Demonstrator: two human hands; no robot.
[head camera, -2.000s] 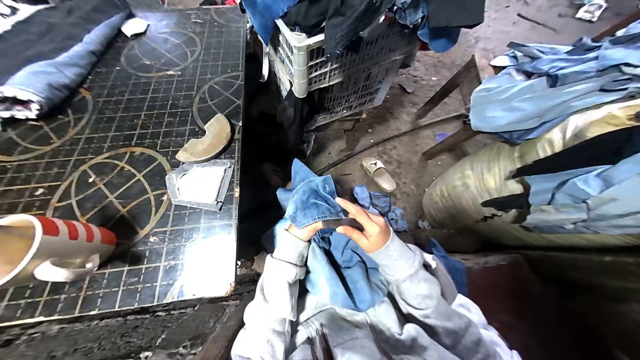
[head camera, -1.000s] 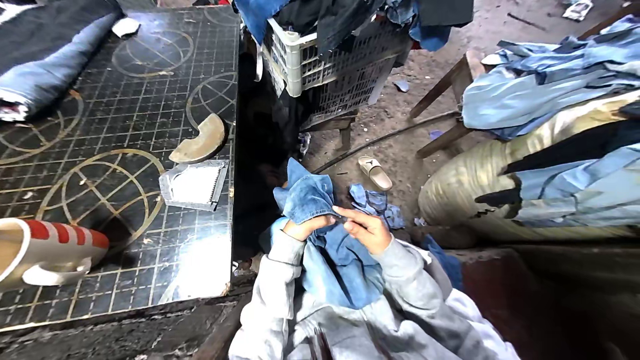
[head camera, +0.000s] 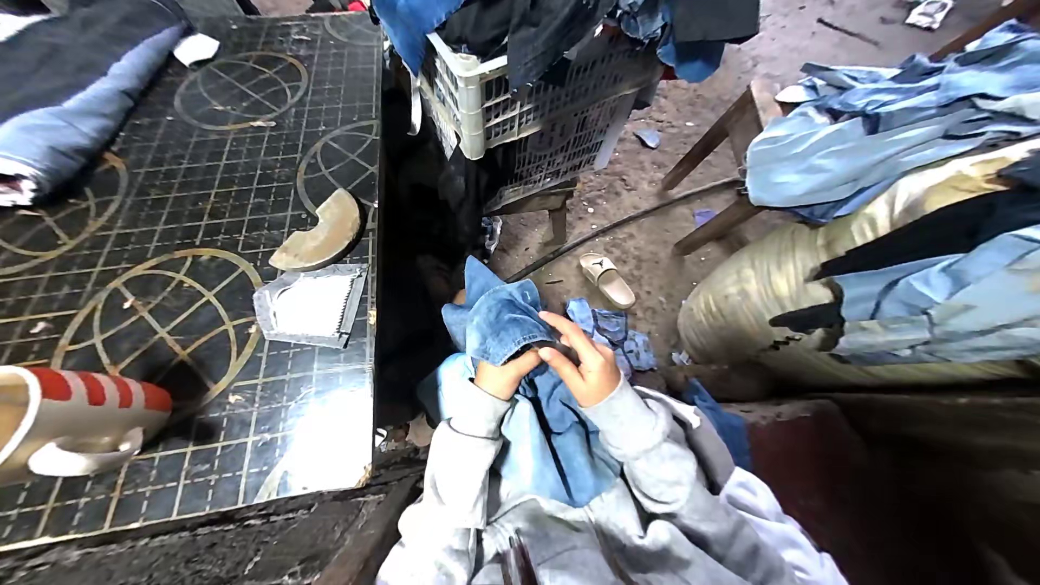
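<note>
A piece of blue denim (head camera: 505, 323) with a stitched edge is bunched up in front of me, and more denim hangs down onto my lap. My left hand (head camera: 505, 375) is under and partly inside the piece, gripping it near its edge. My right hand (head camera: 587, 361) pinches the same edge from the right between thumb and fingers. A small dark part shows between the two hands; what it is I cannot tell.
To the left stands a black patterned table (head camera: 244, 203) with a striped mug (head camera: 73, 418), a curved flat piece (head camera: 321, 231) and folded jeans (head camera: 81, 89). Ahead are a plastic crate (head camera: 479, 89) of cloth and a slipper (head camera: 607, 280). Denim pieces (head camera: 894, 138) lie at right.
My right hand's fingers have shifted slightly along the denim edge. Both hands stay on the denim throughout.
</note>
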